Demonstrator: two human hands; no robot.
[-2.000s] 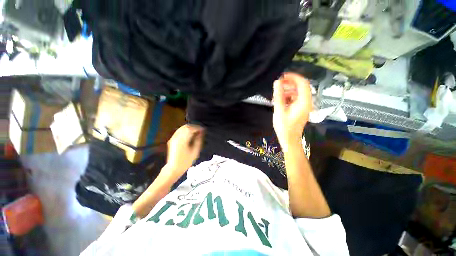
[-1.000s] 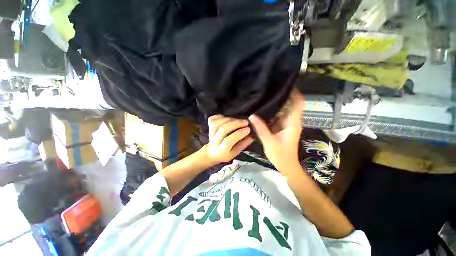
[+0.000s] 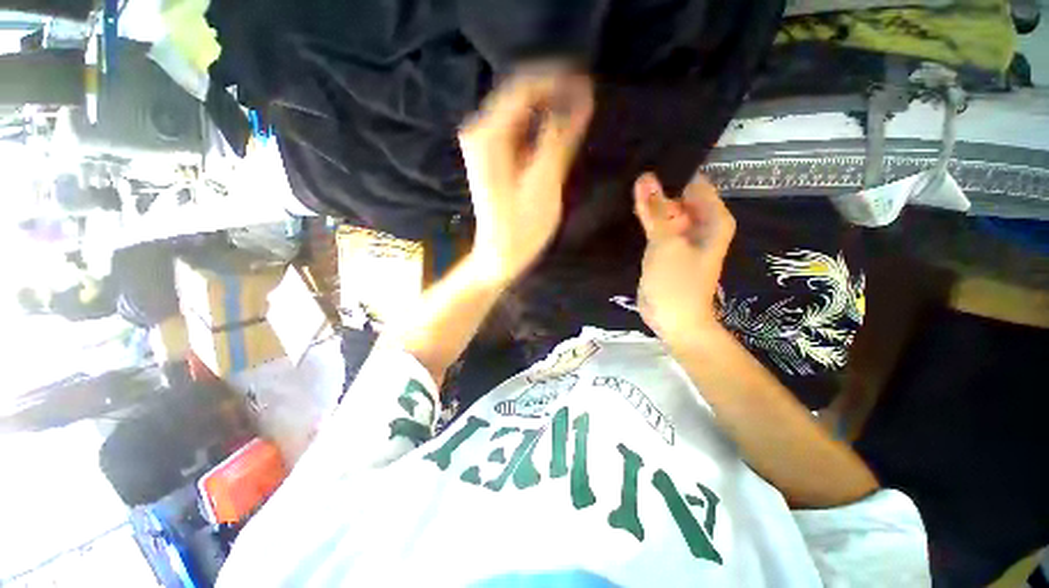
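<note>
A black garment [image 3: 380,103] lies heaped on the table at the top and hangs down towards the lap. My left hand [image 3: 523,172] is raised over the cloth, its fingers curled and blurred; whether it grips the cloth cannot be told. My right hand [image 3: 687,253] is to the right and lower, thumb and fingers bent together at the edge of the black cloth, apparently pinching it. A black piece with a white and yellow feathery motif [image 3: 805,310] lies over the lap, beside my right forearm.
A graduated measuring strip [image 3: 794,175] runs along the table edge, with a white cloth scrap [image 3: 909,198] hanging there. A yellow cloth [image 3: 920,40] lies at the top right. Cardboard boxes [image 3: 230,310] and a red-orange bin [image 3: 244,477] stand at the left; black cloth [image 3: 966,425] is at the right.
My hands were close together at the cloth's lower edge and are now apart, the left one higher. The view has shifted, and the metal machine parts at the top are out of the picture.
</note>
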